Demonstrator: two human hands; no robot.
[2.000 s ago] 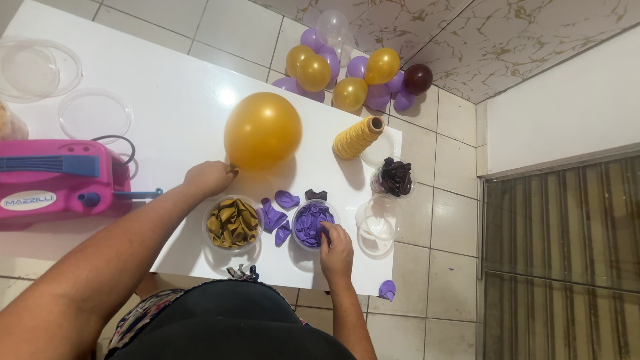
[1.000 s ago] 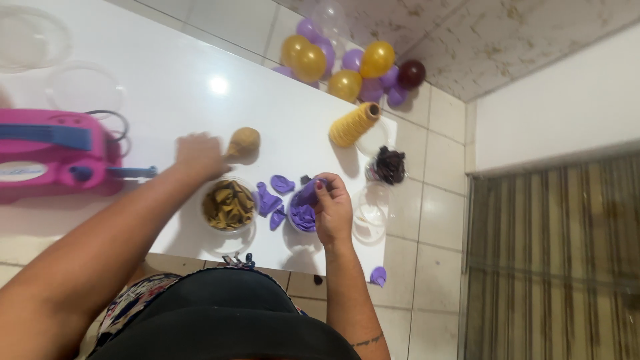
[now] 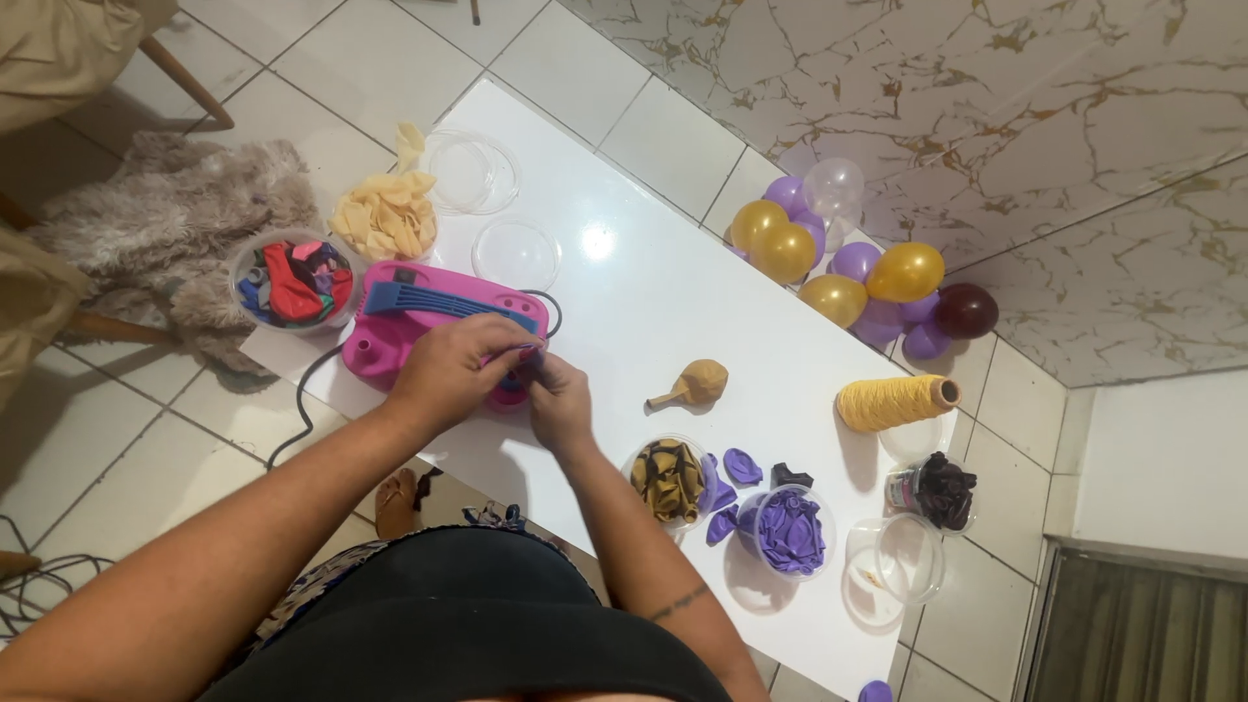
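My left hand (image 3: 458, 366) and my right hand (image 3: 561, 395) meet fingertip to fingertip over the front of a pink electric balloon inflator (image 3: 380, 356). Between the fingertips is a small purple piece, apparently a balloon, mostly hidden. On the white table to the right lies a deflated gold balloon (image 3: 702, 382). Below it stand a tub of gold balloons (image 3: 669, 480) and a tub of purple balloons (image 3: 791, 531), with loose purple balloons (image 3: 742, 466) around them.
A yellow thread cone (image 3: 889, 403), a tub of dark balloons (image 3: 944, 490) and clear lids (image 3: 515, 255) are on the table (image 3: 604, 322). Mixed balloons (image 3: 292, 283) and cream balloons (image 3: 385, 216) flank the inflator. Inflated balloons (image 3: 834, 299) lie on the floor. A black cord (image 3: 302, 400) hangs off the edge.
My right hand has left the purple tub and joined my left hand at the inflator. The large gold balloon, inflated two seconds ago, lies shrunken on the table. The view has shifted widely.
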